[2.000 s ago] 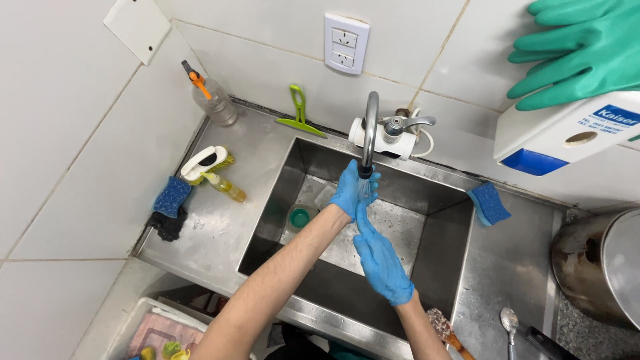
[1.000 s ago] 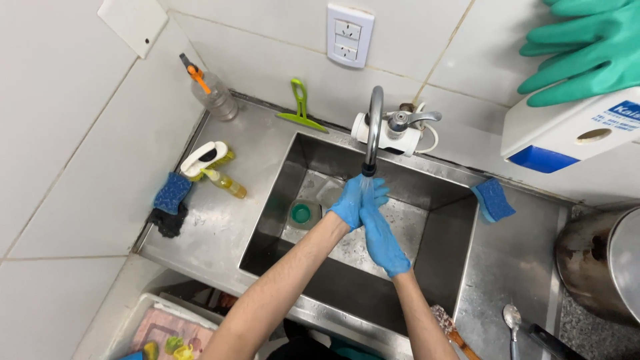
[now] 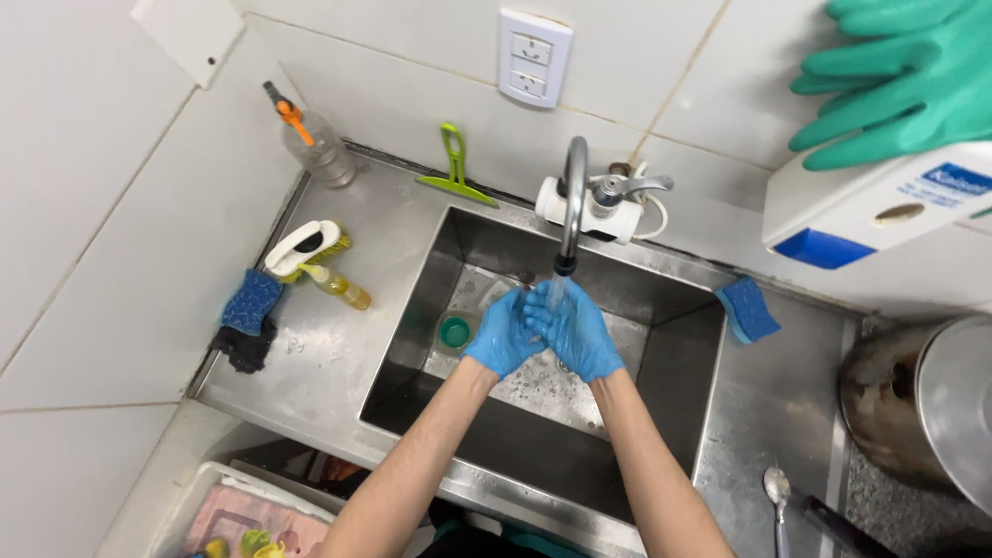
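Both hands wear thin blue gloves and are cupped side by side under the stream of the curved metal faucet (image 3: 575,194). Water falls from its black tip onto them. My left hand (image 3: 505,332) and my right hand (image 3: 577,329) meet at the fingers, palms turned up, with only water in them. Below them lies the stainless steel sink (image 3: 674,356). On its floor, left of my left hand, sits a small clear container with a green round piece (image 3: 455,332). Behind my left hand is another clear plastic piece (image 3: 496,293), partly hidden.
Left of the sink lie a scrub brush (image 3: 306,246), a small yellow bottle (image 3: 337,285), a blue sponge (image 3: 252,301) and a spray bottle (image 3: 322,151). A green squeegee (image 3: 456,174) leans behind. At right are another blue sponge (image 3: 748,310), a spoon (image 3: 777,496) and a metal pot (image 3: 891,395).
My hands were pressed together under the faucet a second ago; now they are cupped side by side with palms up. Two seconds ago my right hand was lower, its fingers touching my left.
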